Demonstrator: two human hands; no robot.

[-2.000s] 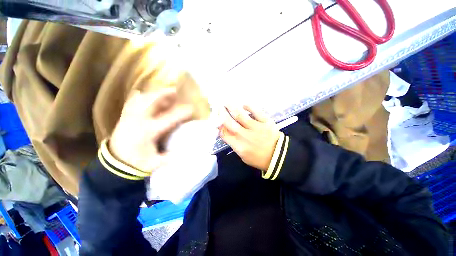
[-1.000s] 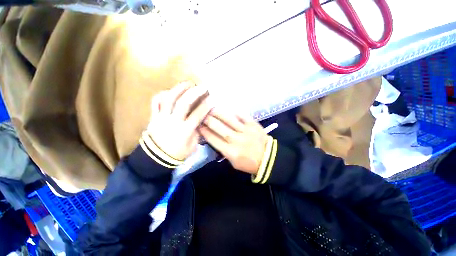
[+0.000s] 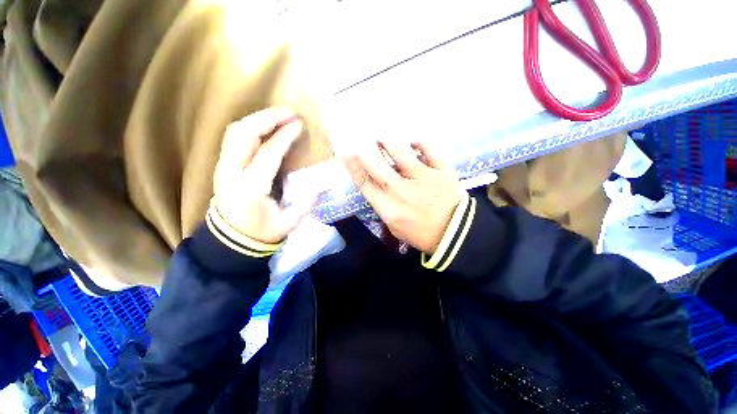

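Note:
The tan cloth (image 3: pixel 174 121) drapes in folds over the table's left side. A thin white cloth (image 3: pixel 311 242) hangs at the front edge below my hands. My left hand (image 3: pixel 259 174) pinches the edge of the layers between thumb and fingers, at the tan cloth's right border. My right hand (image 3: pixel 408 194) lies at the table's front edge with its fingers bent on white material; glare hides whether it grips it. The tan cloth's upper part is washed out by bright light.
Red-handled scissors (image 3: pixel 575 61) lie on the white table (image 3: pixel 452 89). A ruler strip (image 3: pixel 566 121) runs along the front edge. Blue crates (image 3: pixel 695 154) stand at the right, with tan and white pieces beside them. Another blue crate (image 3: pixel 101 311) stands at lower left.
My hands have moved slightly apart from where they met a second ago. The machine head, seen at the top before, is out of view. The white cloth below shows more.

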